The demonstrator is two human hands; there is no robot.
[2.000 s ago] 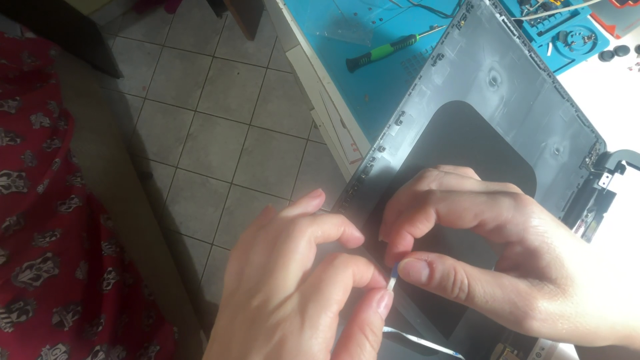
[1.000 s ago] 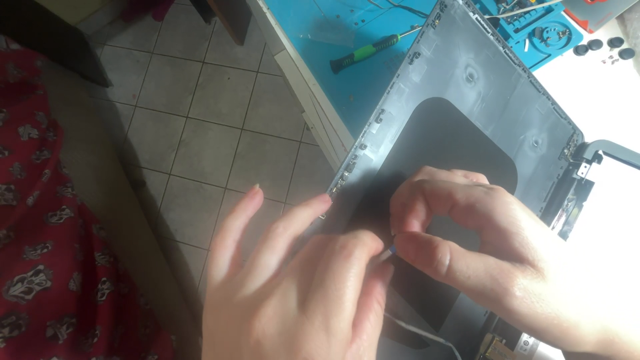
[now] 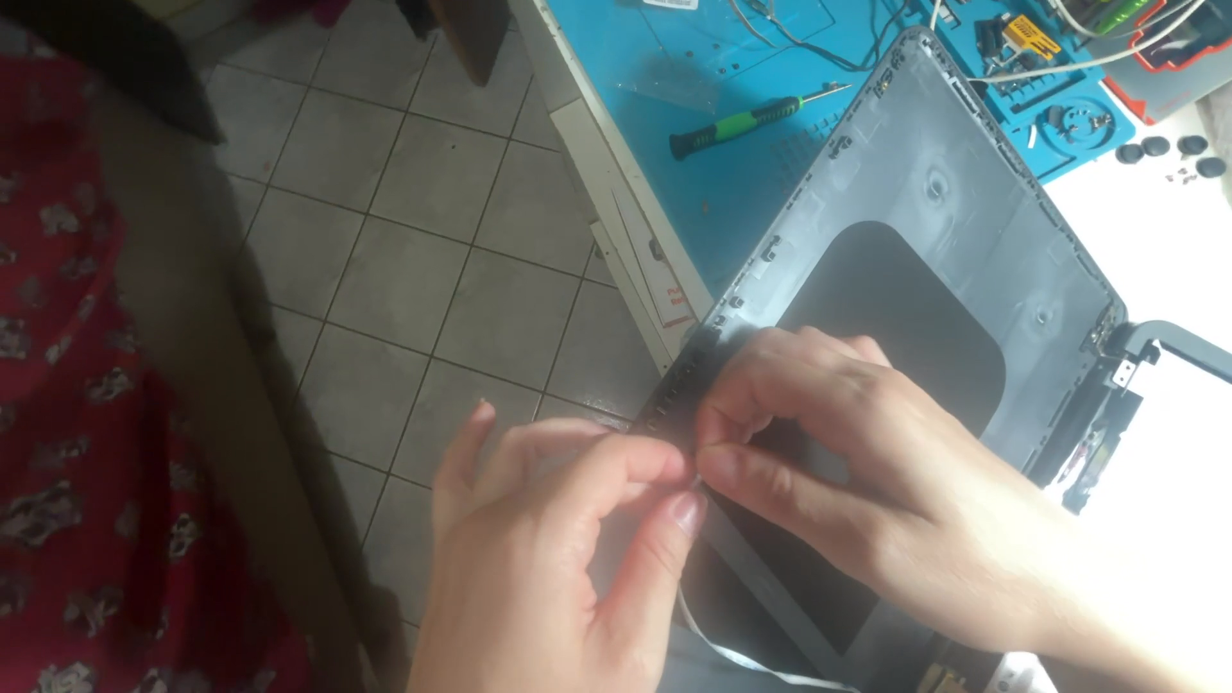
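Observation:
My left hand (image 3: 568, 539) and my right hand (image 3: 857, 481) meet fingertip to fingertip over the lower left part of an opened laptop lid shell (image 3: 972, 183). Between their thumbs and forefingers they pinch a small pale piece (image 3: 697, 479), mostly hidden; it looks like the end of a thin cable. A thin white cable (image 3: 741, 659) curves below the hands across the shell. The shell is grey inside, with a dark rounded panel (image 3: 895, 298) in its middle and small clips along its edge.
A green and black screwdriver (image 3: 741, 127) lies on a blue work mat (image 3: 635, 58). Cables, a blue parts tray (image 3: 1068, 125) and several small black round pieces (image 3: 1155, 146) are at the upper right. A laptop hinge (image 3: 1107, 327) is at right. Tiled floor (image 3: 423, 250) lies beyond the desk edge (image 3: 616, 192).
Both hands stay together at the pale piece. The raised fingers of my left hand have shifted and bent, and the piece shows less between the fingertips than two seconds ago.

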